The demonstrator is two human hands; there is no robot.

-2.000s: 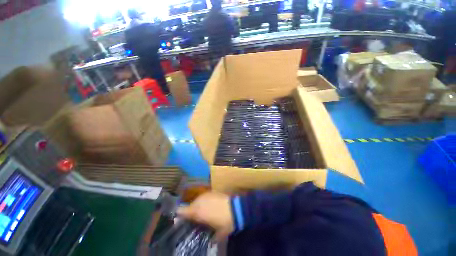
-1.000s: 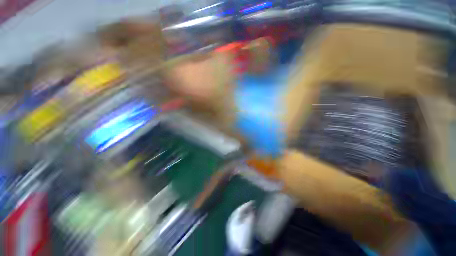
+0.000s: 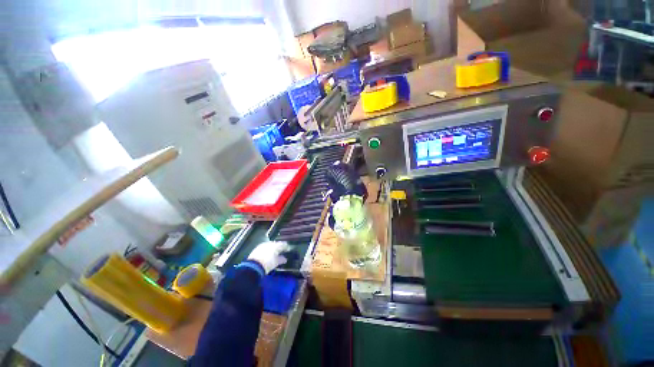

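My left hand [image 3: 269, 255], in a white glove, reaches to the near end of the dark slotted infeed conveyor [image 3: 305, 204]. Something small and dark is at its fingertips; whether it is gripped cannot be told. Black bars lie crosswise close together along the infeed conveyor. On the green outfeed belt [image 3: 495, 265], below the touchscreen [image 3: 455, 143], lie several slim black bars, the nearest one shiny [image 3: 459, 228]. My right hand is not in view.
A clear bottle [image 3: 358, 240] stands on a brown block, with a black ribbed hose behind it. A red tray [image 3: 302, 171] sits left of the infeed. A blue mat [image 3: 278, 292] and yellow rolls [image 3: 133, 294] are near my left sleeve. Yellow tape dispensers [image 3: 380, 97] top the machine.
The view has swung left from the open carton to the machine and infeed. My right hand, earlier over shiny wrapped bars by the carton, has left the picture. My gloved left hand is now at the infeed.
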